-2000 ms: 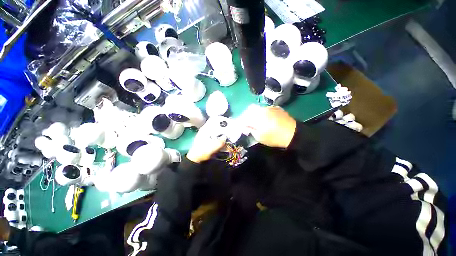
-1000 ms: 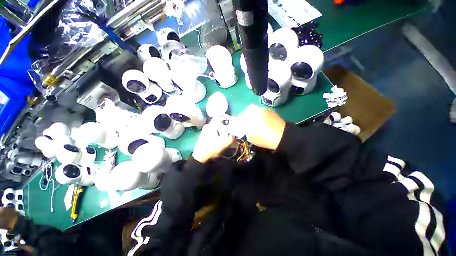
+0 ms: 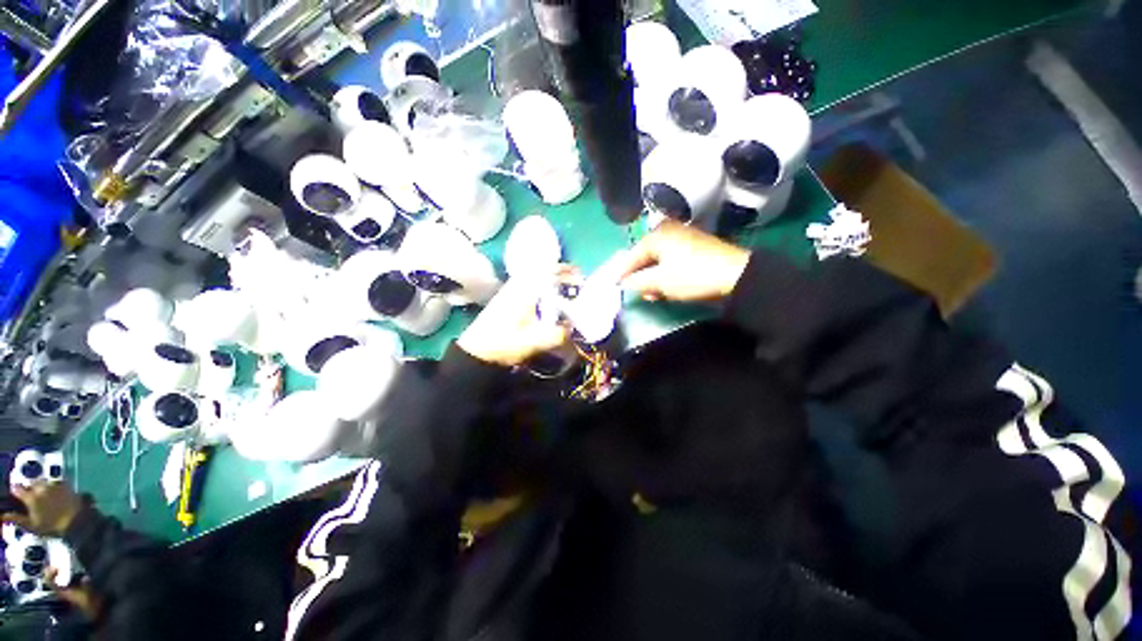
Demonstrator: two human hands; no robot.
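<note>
My left hand (image 3: 511, 326) holds a white camera housing (image 3: 596, 311) at the bench's front edge. Thin red, yellow and dark wires (image 3: 594, 373) hang out below the housing. My right hand (image 3: 686, 266) is at the upper right of the housing, fingers bent together near its top. Glare hides whether the fingers grip the shell or a small part. A loose white egg-like shell (image 3: 534, 248) stands on the green bench just beyond the housing.
White camera units (image 3: 388, 294) crowd the left; more (image 3: 764, 157) stand right of a thick black cylinder (image 3: 594, 107) hanging over the bench. A yellow knife (image 3: 192, 486) lies front left. White connectors (image 3: 839, 233) sit at the right edge. Another person's hand (image 3: 48, 508) is far left.
My right hand has moved up and right, baring more of the housing. My left hand stays on it. The neighbour's hands have come further into view at far left.
</note>
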